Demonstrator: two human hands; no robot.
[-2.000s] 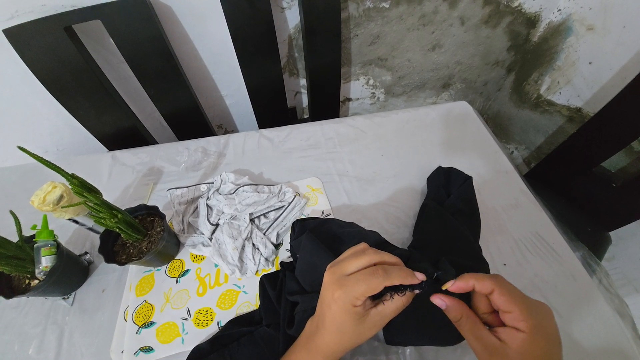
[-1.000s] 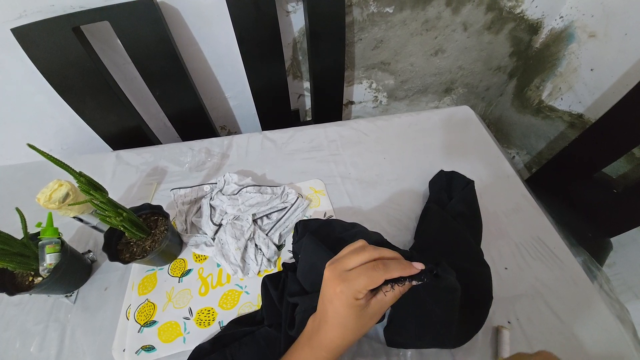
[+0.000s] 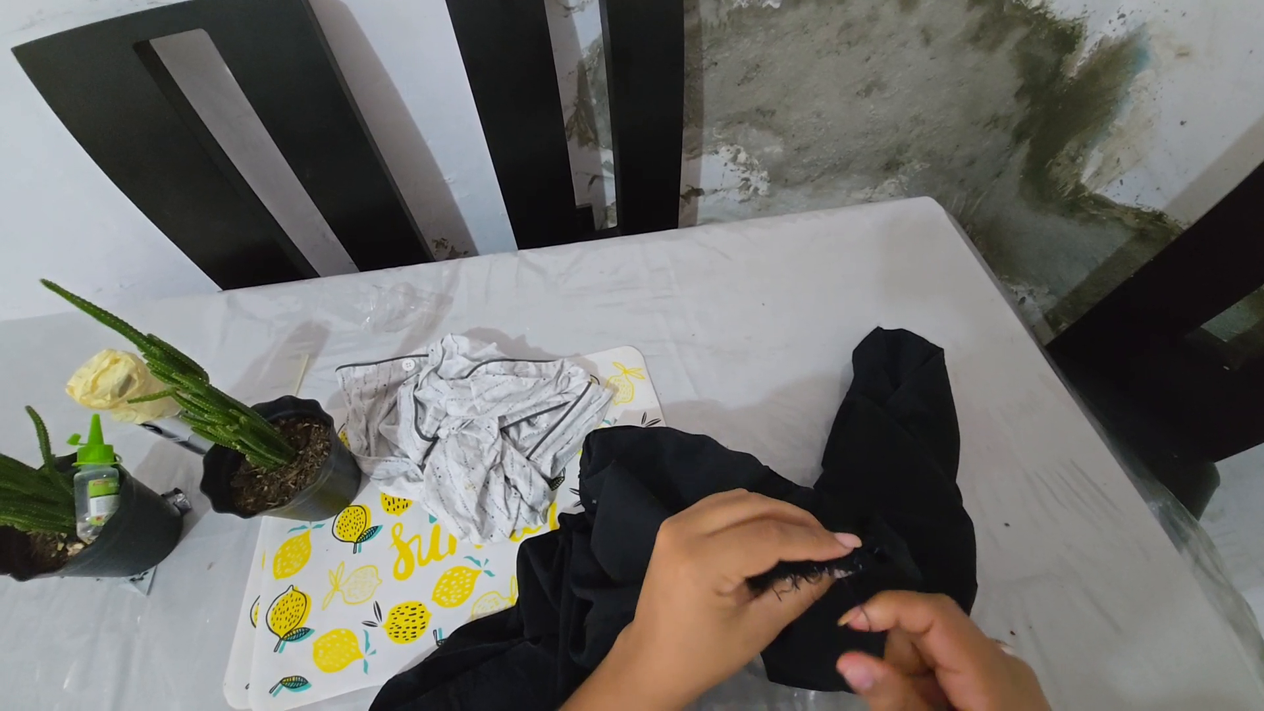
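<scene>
A black cloth garment [image 3: 889,444] lies bunched over the right part of the table and the corner of a lemon-print placemat. My left hand [image 3: 731,583] pinches a frayed edge of it between thumb and fingers, with loose threads hanging there. Just to the right and a little lower is my right hand [image 3: 928,647], its index finger and thumb apart near the fabric. A thin dark strand seems to show at the index fingertip; whether the hand holds it, or a needle, cannot be seen.
A crumpled white garment with dark piping [image 3: 474,425] rests on the placemat [image 3: 326,602]. At the left stand potted plants [image 3: 296,474], a small green-capped bottle [image 3: 97,484] and a pale yellow flower [image 3: 114,383]. Dark chairs [image 3: 642,118] stand behind the table's far edge.
My right hand was at the black cloth two seconds ago, was mostly out of view at the bottom one second ago, and is back beside the cloth now. My left hand keeps its pinch.
</scene>
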